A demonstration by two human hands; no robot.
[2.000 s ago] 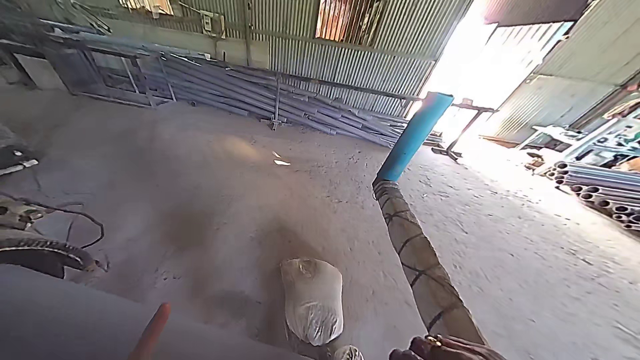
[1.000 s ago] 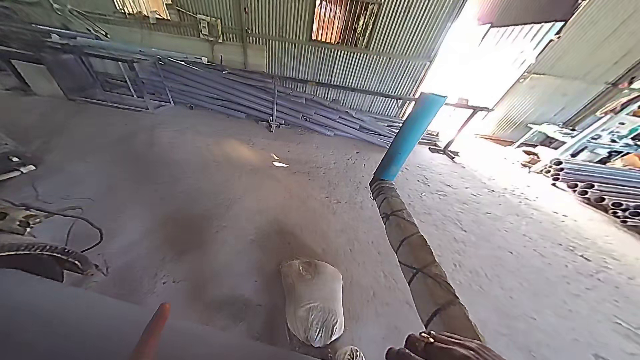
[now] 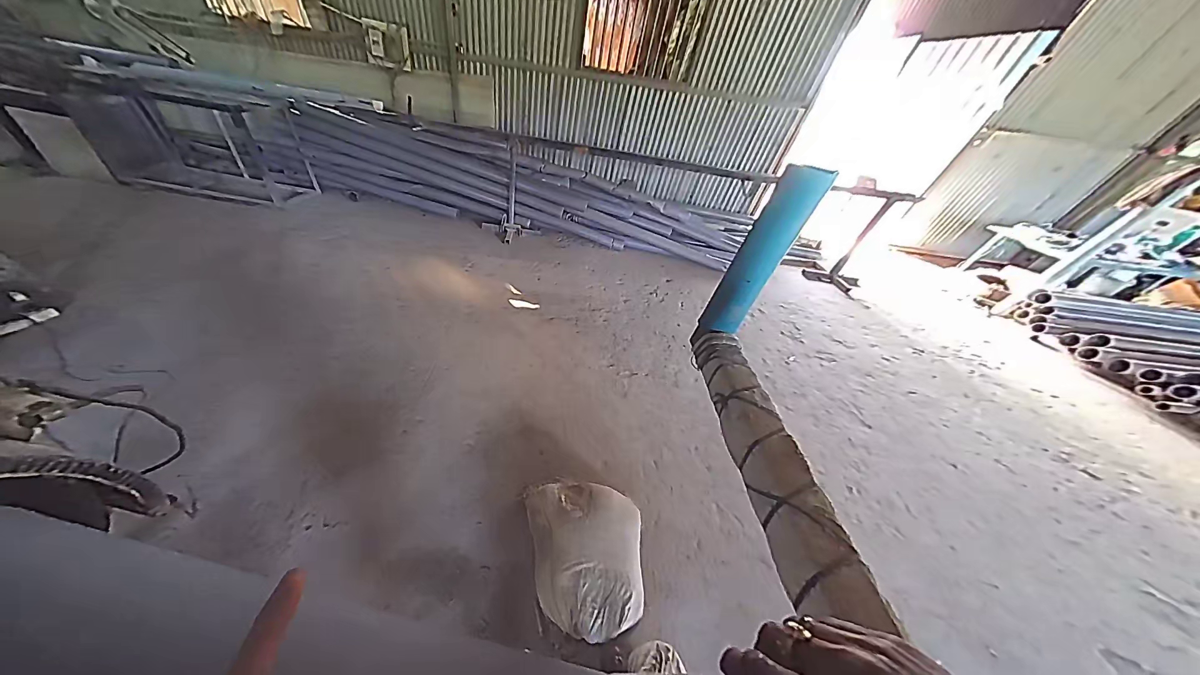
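Observation:
At the lower right my right hand [image 3: 834,647], with a ring on one finger, rests on the near end of a long beam wrapped in brown cloth and bound with dark cord [image 3: 783,469]. A blue pipe [image 3: 769,248] slants up from the beam's far end. Of my left hand [image 3: 272,623] only one finger shows, at the bottom left, over a smooth grey surface [image 3: 141,591]; the rest lies out of view. Whether either hand grips anything is not visible.
A filled pale sack [image 3: 589,562] lies on the dusty floor left of the beam. Grey pipes [image 3: 450,173] lie along the corrugated metal wall. More pipes [image 3: 1116,347] are stacked at the right. A tyre [image 3: 75,483] and cables [image 3: 155,417] are at the left.

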